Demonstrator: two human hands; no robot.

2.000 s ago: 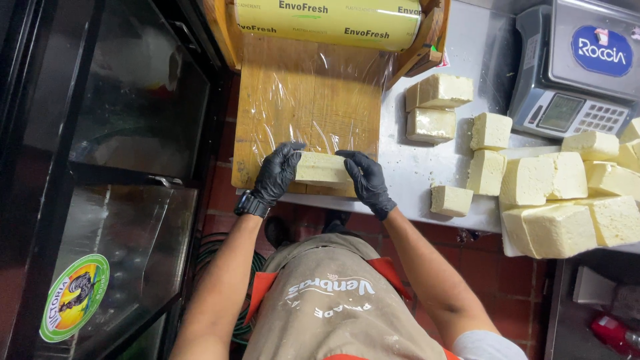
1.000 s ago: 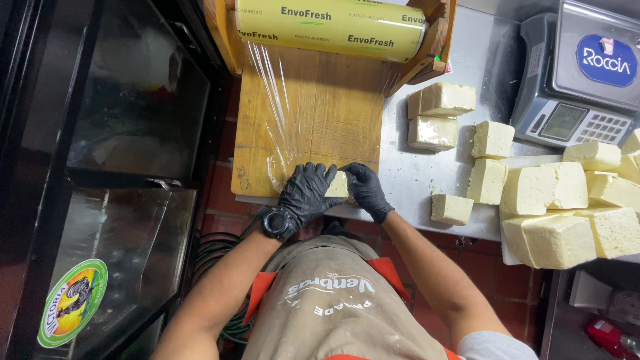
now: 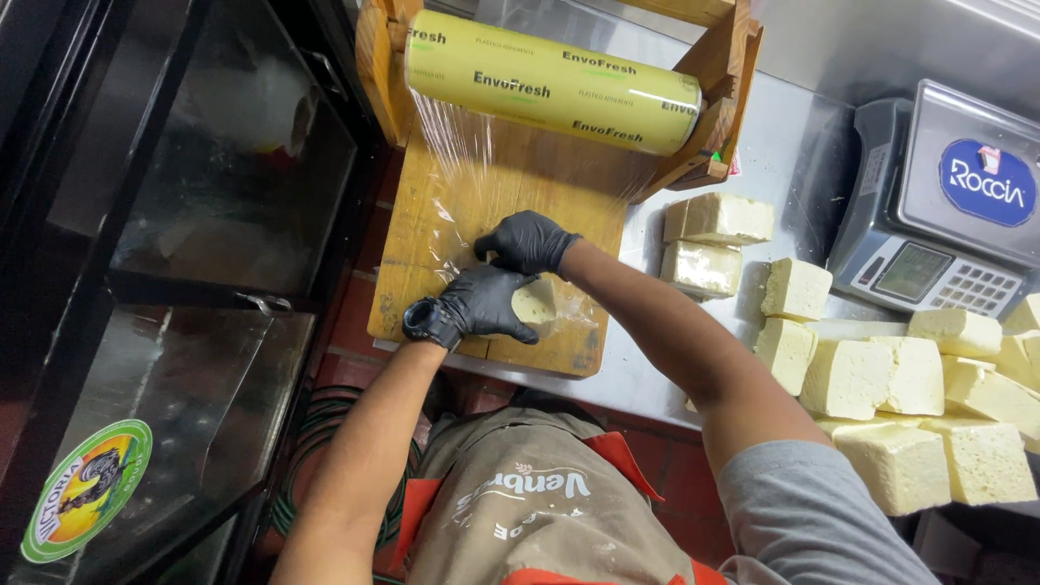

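Note:
A block of white cheese [image 3: 534,302] lies on the wooden board [image 3: 512,179], its end face showing beside my left hand [image 3: 487,302]. That hand, black-gloved with a watch at the wrist, is closed around the block. My right hand [image 3: 526,244], also gloved, is bent in just above it, fingers curled at the plastic film; what they pinch is hidden. Clear cling film [image 3: 459,146] runs down in creases from the yellow roll [image 3: 552,81] in its wooden holder [image 3: 711,89] to the hands. Right of the board, two film-wrapped cheese blocks [image 3: 700,268] are stacked.
Several bare cheese blocks [image 3: 845,378] are piled at the right of the metal counter [image 3: 650,357]. Behind them stands a digital scale [image 3: 918,268] with a steel plate. A black-framed glass door [image 3: 219,162] is on the left, and a coiled hose [image 3: 305,471] lies on the tiled floor.
My right hand has moved from the block's right side up and left, over to the fingers of my left hand. The block, held lengthwise across the board two seconds ago, now shows its end face.

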